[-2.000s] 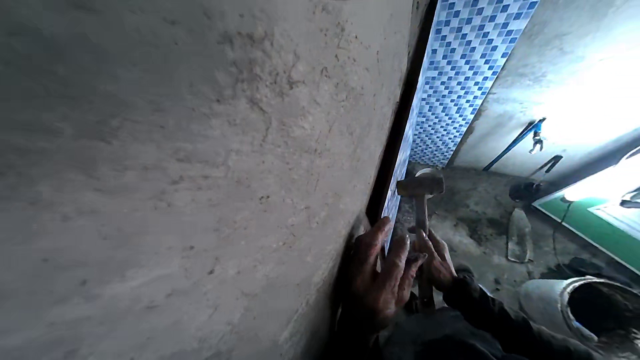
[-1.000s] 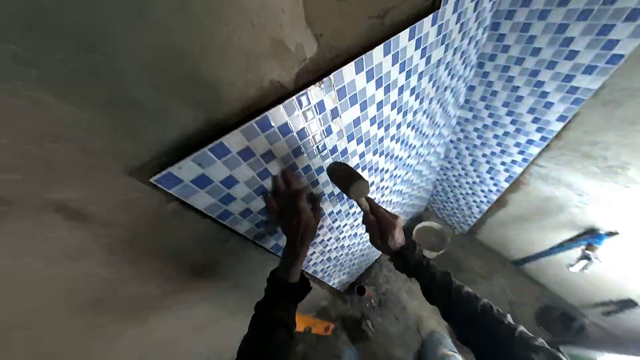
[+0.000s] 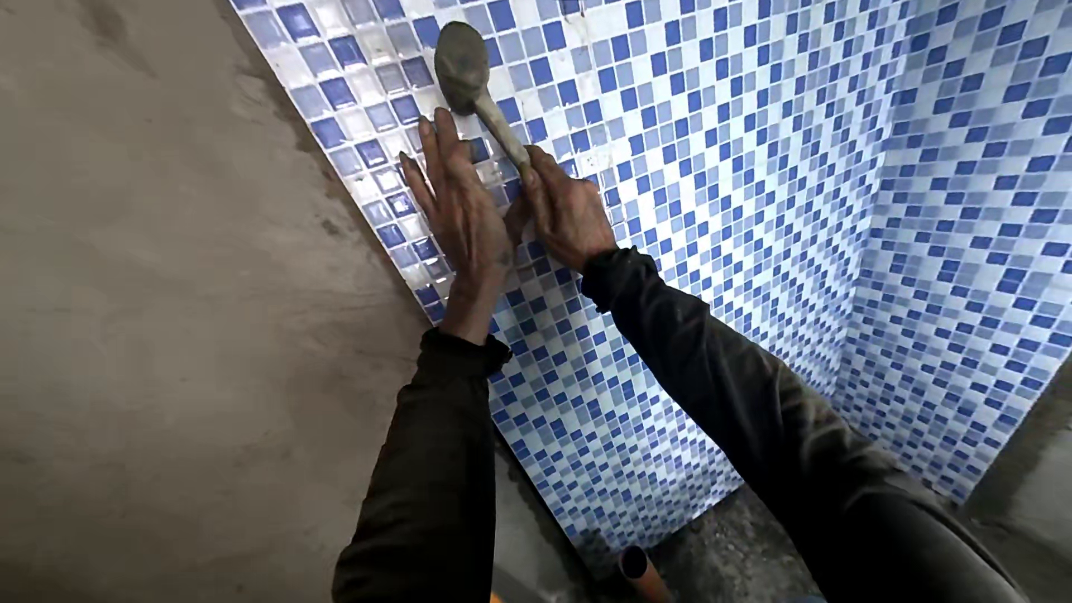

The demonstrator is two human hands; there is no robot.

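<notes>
Blue and white mosaic-patterned wall tiles (image 3: 670, 226) cover the wall before me. My left hand (image 3: 469, 209) lies against them with its fingers apart, close to the tiled area's left edge, and holds nothing. Just right of it, my right hand (image 3: 574, 205) grips the handle of a mallet (image 3: 462, 67), whose dusty, rounded head is up and to the left, above my left fingertips. Whether the head touches the tile, I cannot tell. Dark sleeves cover both forearms.
Bare grey plaster (image 3: 193, 335) fills the left side. A second tiled wall (image 3: 963, 251) meets the first at a corner on the right. Below, an orange-brown pipe (image 3: 641, 569) with an open end stands by the rough floor (image 3: 737, 544).
The view has swung strongly toward the tiled wall. Since one second ago, my hands have come closer together, the left now just beside the right. The mallet has stayed in my right hand.
</notes>
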